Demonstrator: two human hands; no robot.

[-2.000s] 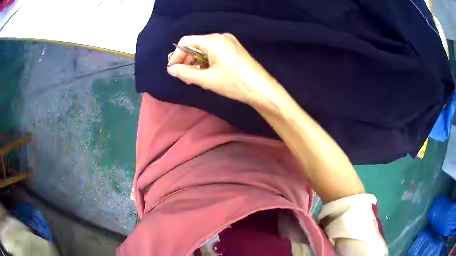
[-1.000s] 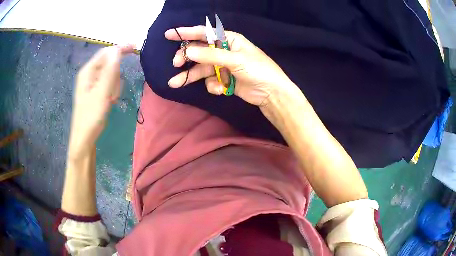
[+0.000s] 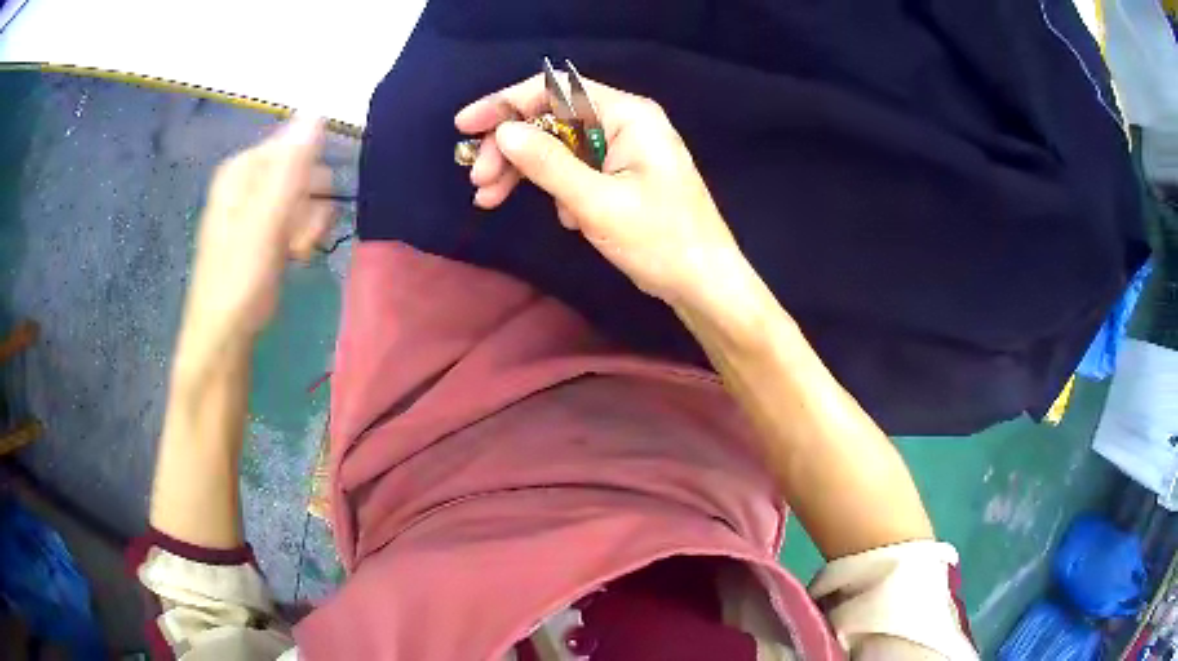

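The dark navy garment (image 3: pixel 827 220) lies over the table edge and lap. My right hand (image 3: pixel 607 194) is above its left part, with thread snips (image 3: pixel 568 97) in the palm, blades up and parted. A small shiny button (image 3: pixel 465 152) shows at its fingers, and gold-coloured bits show beside the snips. My left hand (image 3: pixel 271 194) is blurred, left of the garment's edge, over the floor and the table edge. A dark thread (image 3: pixel 341 242) shows in a short curve beside it; whether the fingers hold it is unclear. No needle can be made out.
The white table (image 3: pixel 207 39) with its yellow edge is at upper left. A dusty pink apron (image 3: pixel 556 478) covers the lap. Blue plastic (image 3: pixel 1098 568) lies at lower right on the green floor. A pale line (image 3: pixel 1079 52) runs on the garment at upper right.
My left hand came into view at left and has since shifted slightly. My right hand's fingers, spread with thread across them a second ago, have drawn together, with the shiny button at them.
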